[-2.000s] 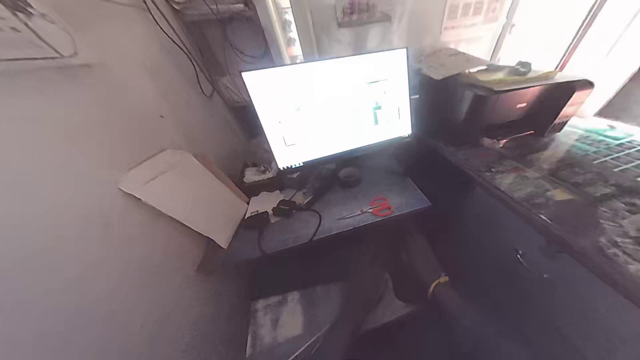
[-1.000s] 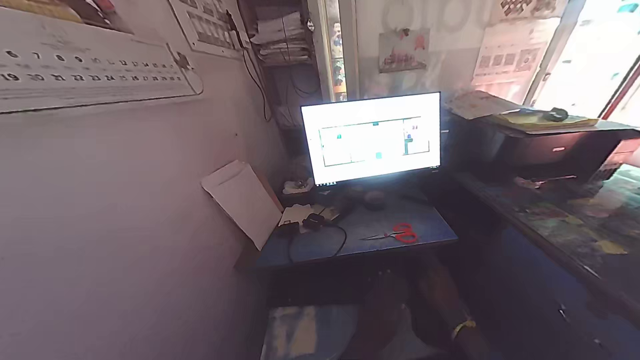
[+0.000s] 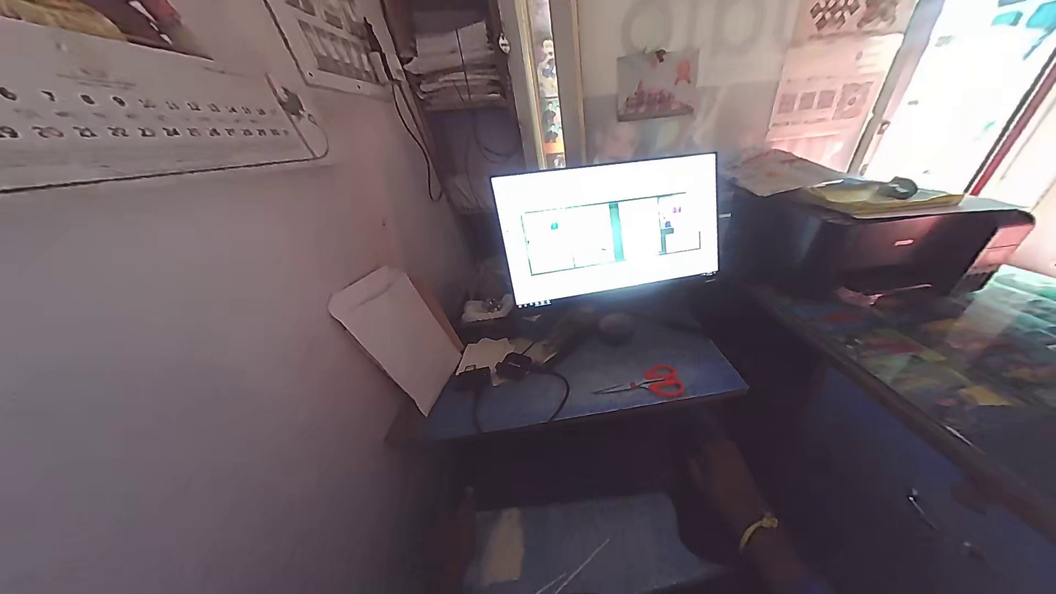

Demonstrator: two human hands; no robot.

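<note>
In the dark below the desk's front edge, my right hand [image 3: 716, 464] shows dimly, with a yellow band [image 3: 757, 530] at its wrist; its fingers are too dark to read. My left hand [image 3: 462, 520] is a faint dark shape at the left side of a lower blue board [image 3: 598, 536], and its grip cannot be made out. Above my right hand, red-handled scissors [image 3: 660, 383] lie on the blue desktop [image 3: 594, 363]. Black cable connectors [image 3: 513, 365] rest near its left side, beside papers. A lit monitor [image 3: 610, 235] stands at the back.
A white envelope or folder [image 3: 400, 338] leans against the left wall. To the right, a black printer [image 3: 899, 243] bearing papers stands on a glass-topped counter [image 3: 949, 363]. A wall calendar [image 3: 148, 107] hangs upper left. Stacked papers [image 3: 458, 66] fill a shelf behind.
The view has swung left and up. My left hand has moved left, away from my right hand, to the lower board's left side. The picture on the monitor has changed.
</note>
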